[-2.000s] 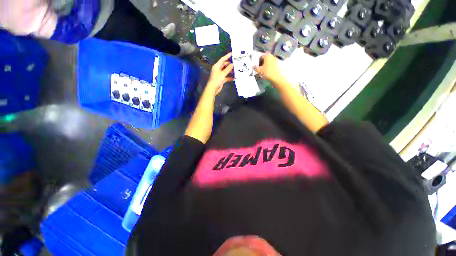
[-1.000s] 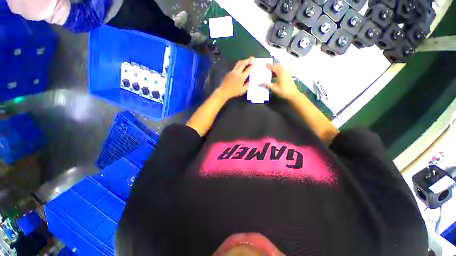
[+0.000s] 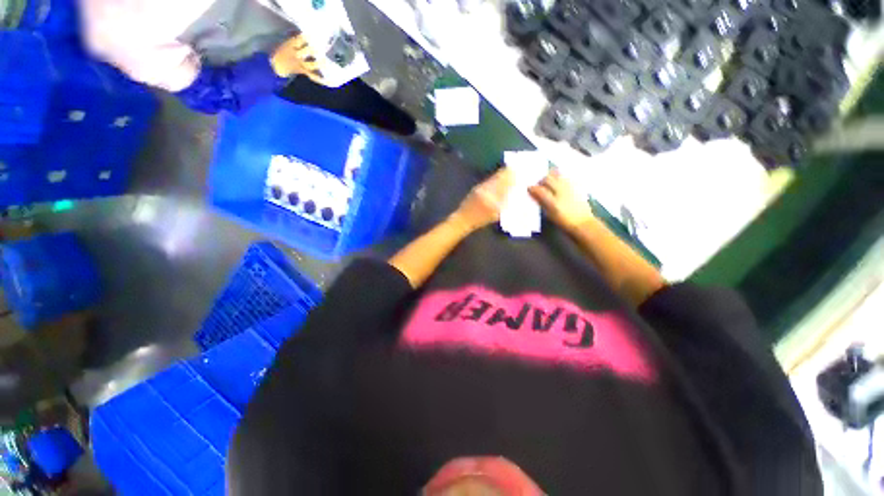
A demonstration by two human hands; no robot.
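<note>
A white retail box (image 3: pixel 520 201) is held upright in the picture just in front of my chest, at the bench edge. Its face looks plain white, with a small flap or step at its near end. My left hand (image 3: pixel 485 201) grips its left side. My right hand (image 3: pixel 562 199) has its fingers on the right side, near the top. The frame is blurred, so fine finger contact and any print are hard to tell.
Many black devices (image 3: pixel 669 73) lie massed on the white sheeting at upper right. A white square (image 3: pixel 457 106) lies on the green surface. A blue crate (image 3: pixel 254 167) with white pieces stands at left. Another person's hand (image 3: pixel 297 58) is at upper left. Stacked blue crates (image 3: pixel 165 421) stand lower left.
The camera view has shifted, so the scene sits lower and further right. The box's printed face showed at first; now a plain face shows. Both hands stay on it. The other person's hand has come into view.
</note>
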